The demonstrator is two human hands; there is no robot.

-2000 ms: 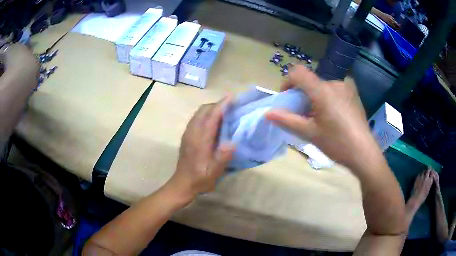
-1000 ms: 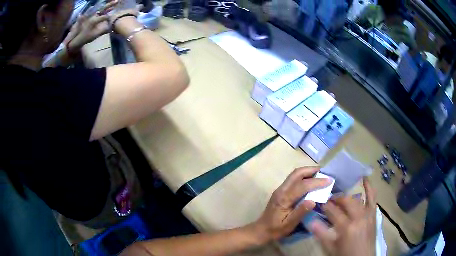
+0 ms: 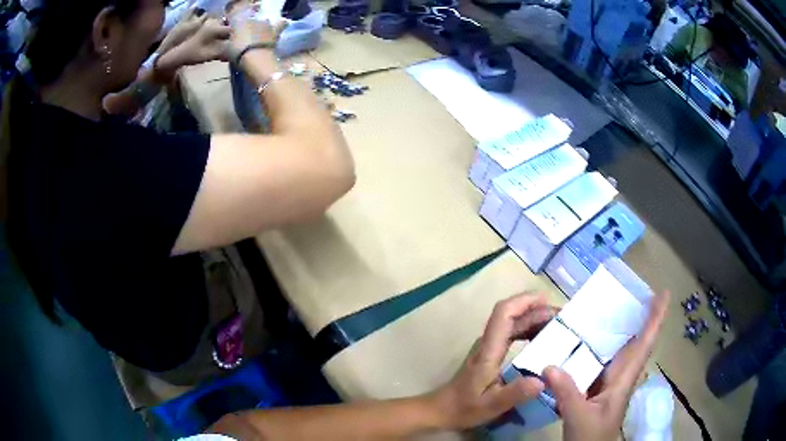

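A white and grey-blue retail box is held between my two hands at the lower right, with its end towards me and a large white flap standing open. My left hand grips the box's left side. My right hand holds its right side, with the thumb at the small flaps. What is inside the box cannot be seen. Several similar boxes lie side by side just beyond it. A whitish wrapped bundle lies right of my right hand, partly cut off by the bottom edge.
A co-worker in black sits at the left, an arm over the bench. Small metal fittings lie at the right and upper left. A dark ribbed stack stands far right. Dark housings and a white sheet lie at the back.
The view has swung left, bringing the co-worker in. The soft wrapped item held between my hands earlier is no longer seen there; my hands now hold a box with its flap open.
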